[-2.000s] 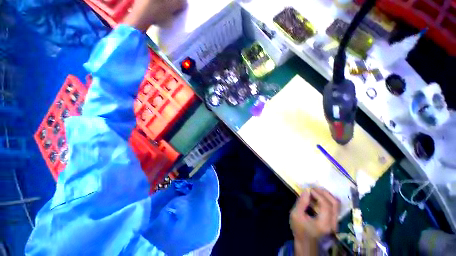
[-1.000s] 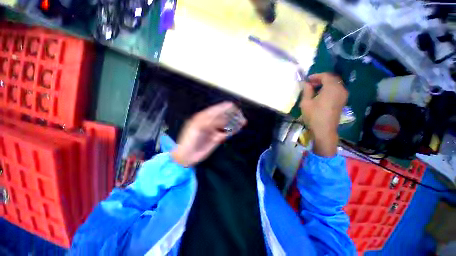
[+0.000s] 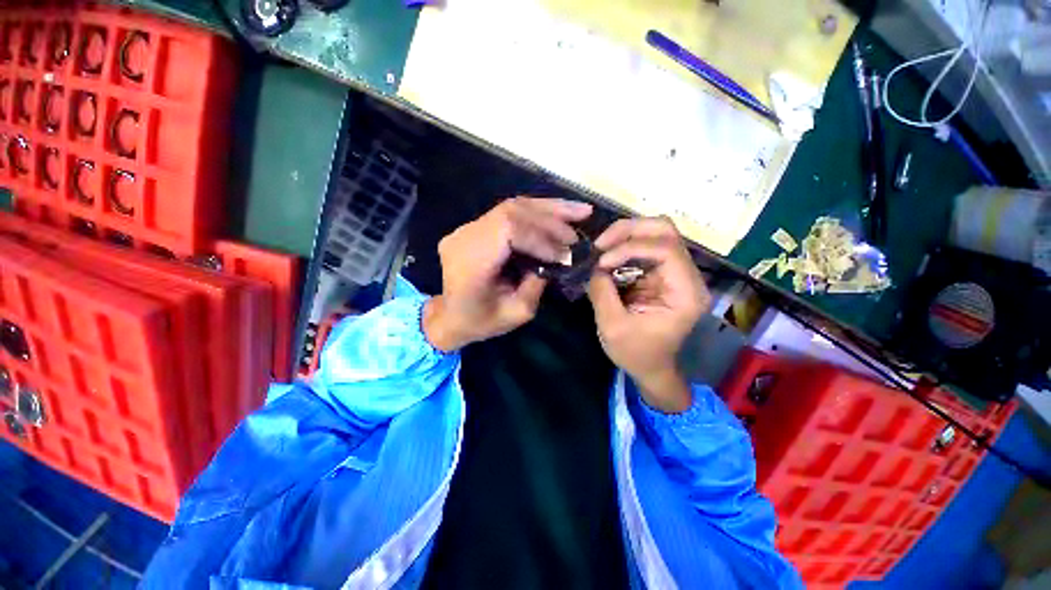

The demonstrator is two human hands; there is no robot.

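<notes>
A small dark unit [image 3: 567, 272], perhaps a watch case, is held between both hands in front of the chest, just off the bench's front edge. My left hand [image 3: 503, 267] grips it from the left with bent fingers. My right hand [image 3: 652, 290] has its fingertips at the unit's right side, with a small shiny bit showing between thumb and fingers. The fingers hide most of the unit. I cannot tell whether the right hand holds a separate part.
A blue stick tool [image 3: 710, 74] lies on the pale yellow mat [image 3: 553, 110]. Pale scraps [image 3: 832, 258] and a slim dark tool [image 3: 872, 161] lie right of it. Red trays [image 3: 110, 346] stand left, more red trays [image 3: 876, 473] right. A black fan-like device [image 3: 961, 314] is at the right.
My left hand came down from the upper left with a small object. My right hand left the mat's right corner, and both hands now meet at the dark unit. The view has shifted.
</notes>
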